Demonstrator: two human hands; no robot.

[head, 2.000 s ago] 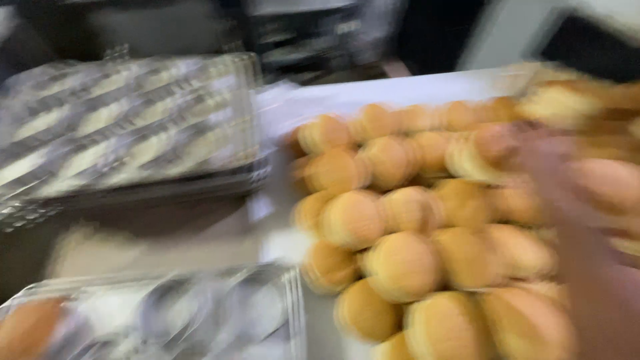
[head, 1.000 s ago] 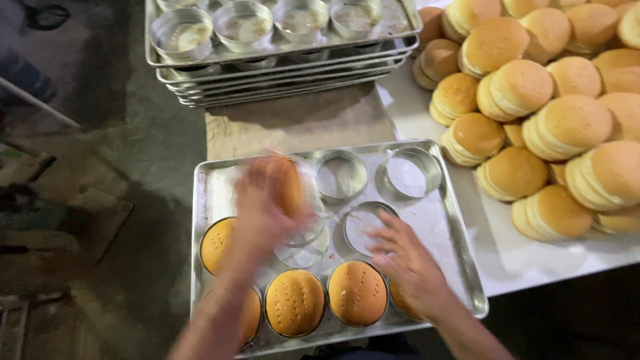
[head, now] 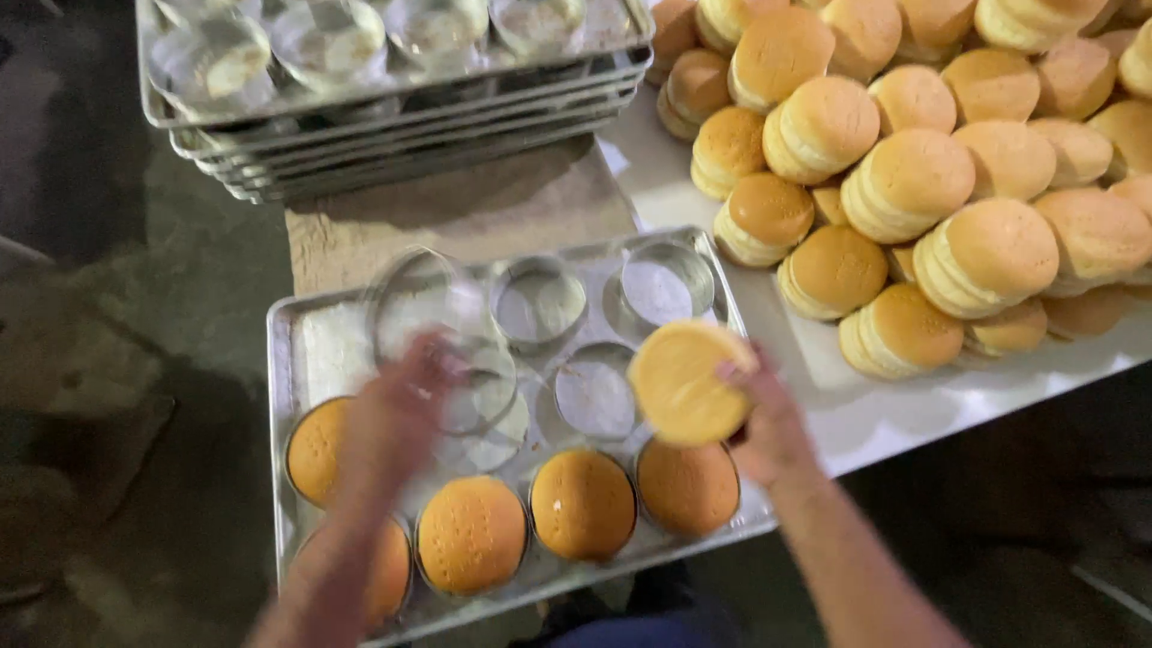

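My right hand grips a round flat bun, its pale side toward the camera, above the right part of a metal baking tray. My left hand, blurred, is at a metal ring mold over the tray's back left; the blur hides how its fingers hold the ring. Bare ring molds stand along the tray's back and middle. Browned buns sit in rings at the left and along the front, among them one with rows of small holes and a smoother one.
Stacked metal trays with ring molds on top stand at the back left on a brown board. A large heap of buns covers much of the white table at the right. Dark floor shows at the left.
One second ago my left hand was at a bun on the tray's left; now a pale-sided bun is in my right hand, which was over the rings. The view swung from the heap to the tray earlier.
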